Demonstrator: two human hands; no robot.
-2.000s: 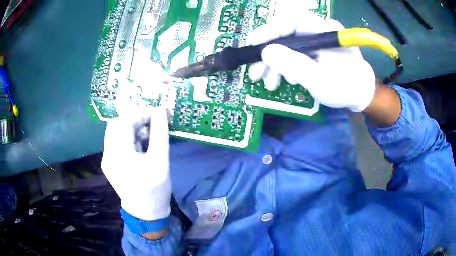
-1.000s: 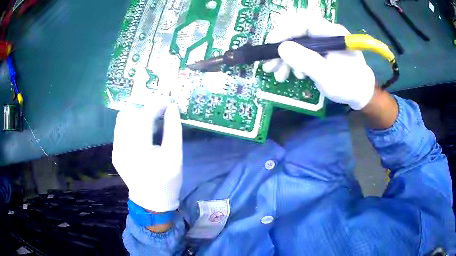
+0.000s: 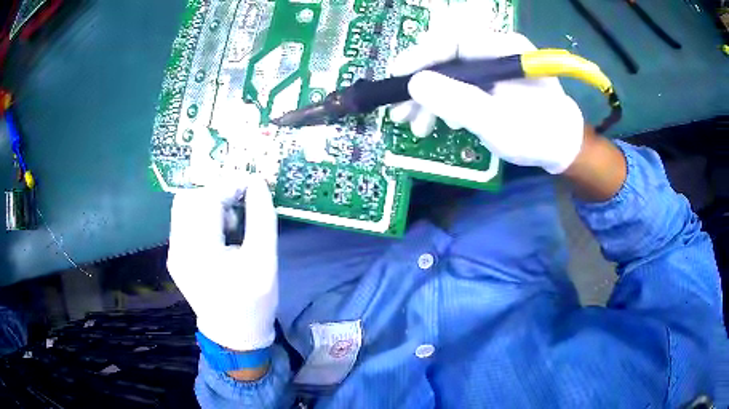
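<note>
A large green circuit board [image 3: 332,180] lies solder side up at the front edge of the bench, partly over the lap. My right hand [image 3: 511,120], in a white glove, holds a soldering iron [image 3: 384,93] like a pen. Its tip is at the board's left middle, beside a tiny red mark [image 3: 266,131]. My left hand [image 3: 224,260], gloved with a blue band at the cuff, is at the board's lower left edge with thumb and fingers brought together. Glare hides the fingertips, and I cannot tell what they hold.
A green-blue bench mat [image 3: 88,144] carries a small metallic cylinder [image 3: 17,209] and a blue-yellow wire [image 3: 16,148] at far left. Dark-handled tools [image 3: 603,36] lie at the upper right. The iron's yellow cable end [image 3: 571,65] bends down near my right wrist.
Over the last second the board and both hands have shifted slightly left in view. The iron tip stays by the red mark. Two seconds ago the arrangement was nearly the same.
</note>
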